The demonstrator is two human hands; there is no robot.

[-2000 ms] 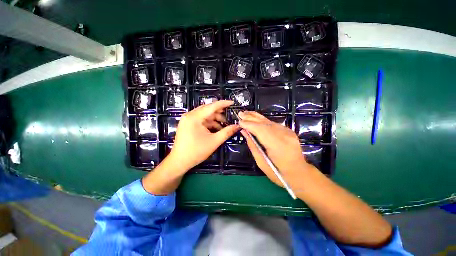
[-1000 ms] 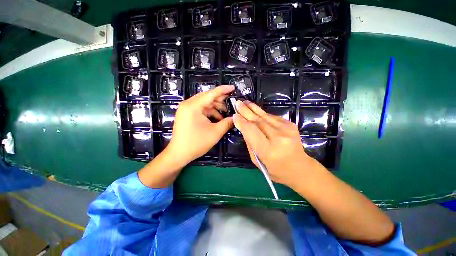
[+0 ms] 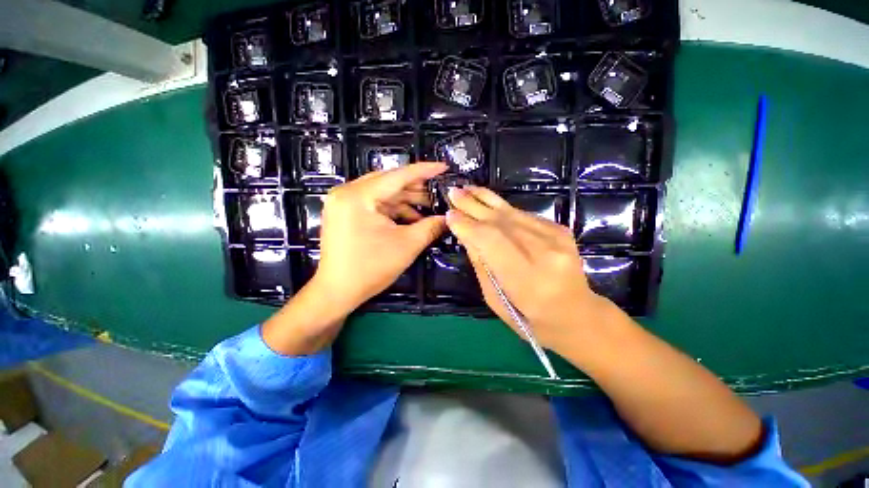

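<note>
A black blister tray lies on the green bench in front of me. Black square units with pale markings, such as this one, sit in its upper pockets. My left hand is over the tray's middle, with thumb and fingertips around a small black unit, mostly hidden by the fingers. My right hand meets it there and holds a slim silver tool. The tool's rear end points down toward the bench's front edge. Its working end is at the unit, mostly covered by the fingers.
A thin blue stick lies on the bench right of the tray. A white rail runs behind, with a pale metal post at upper left. A small white item is at the far left. Cardboard shows at lower left.
The view has shifted, so the tray sits higher in the picture. The tool's rear end has swung left and then back right. Both hands remain together at the unit.
</note>
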